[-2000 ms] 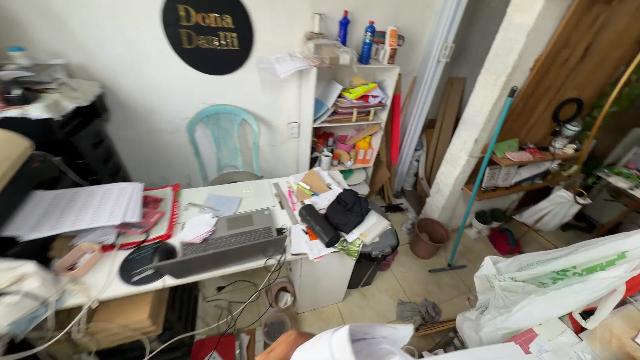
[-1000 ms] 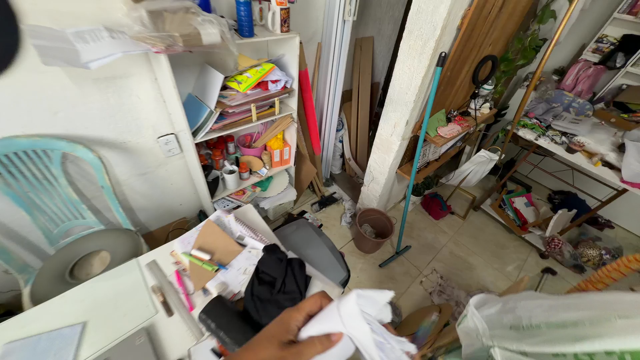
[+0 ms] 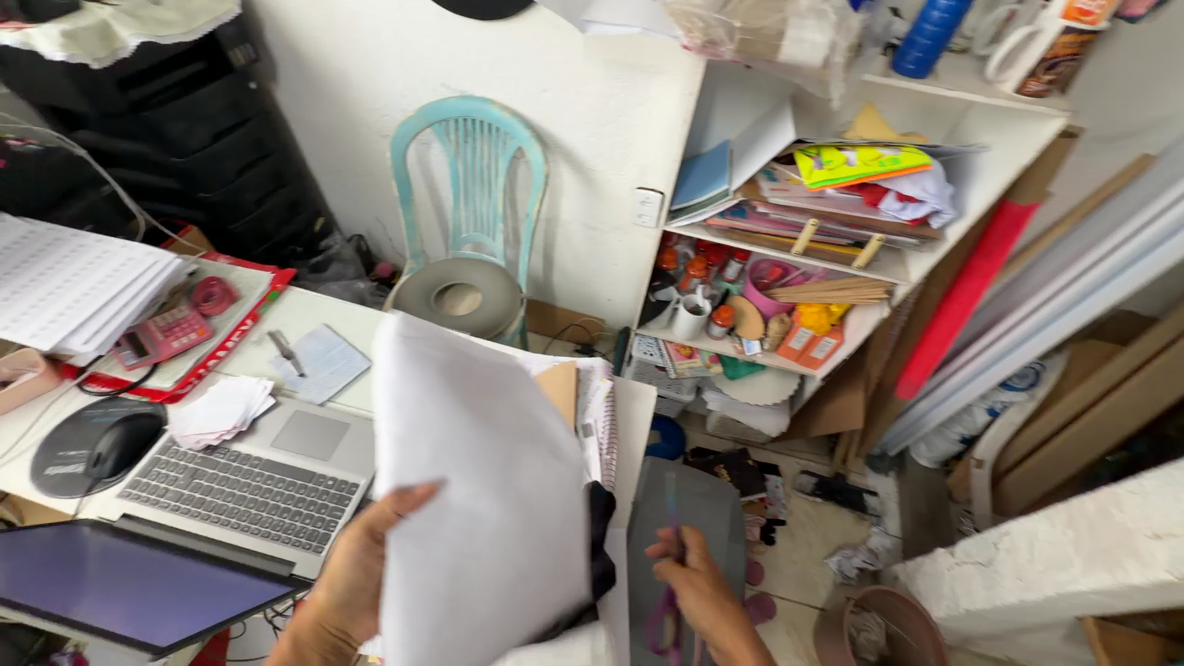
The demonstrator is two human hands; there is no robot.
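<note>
My left hand (image 3: 370, 555) grips the left edge of a large white sheet (image 3: 481, 481), paper or fabric, its thumb on the near face. The sheet stands upright over the desk and hides part of the papers and a spiral notebook (image 3: 606, 421) behind it. To the right, my right hand (image 3: 694, 573) is closed around a slim purple tool (image 3: 664, 620), which looks like scissors, blurred, with its tip pointing up. Dark cloth (image 3: 599, 546) shows at the sheet's right edge.
An open laptop (image 3: 250, 481), a mouse (image 3: 125, 449), a pink calculator (image 3: 166, 335) and paper stacks lie on the white desk at left. Behind are a turquoise chair (image 3: 462, 194) and a crowded shelf unit (image 3: 777, 250). A bin (image 3: 879, 629) stands at lower right, near the wall's edge.
The white item, bunched in a hand one second ago, now stands spread out in my left hand. My right hand has come into view with the purple tool. The view has swung left.
</note>
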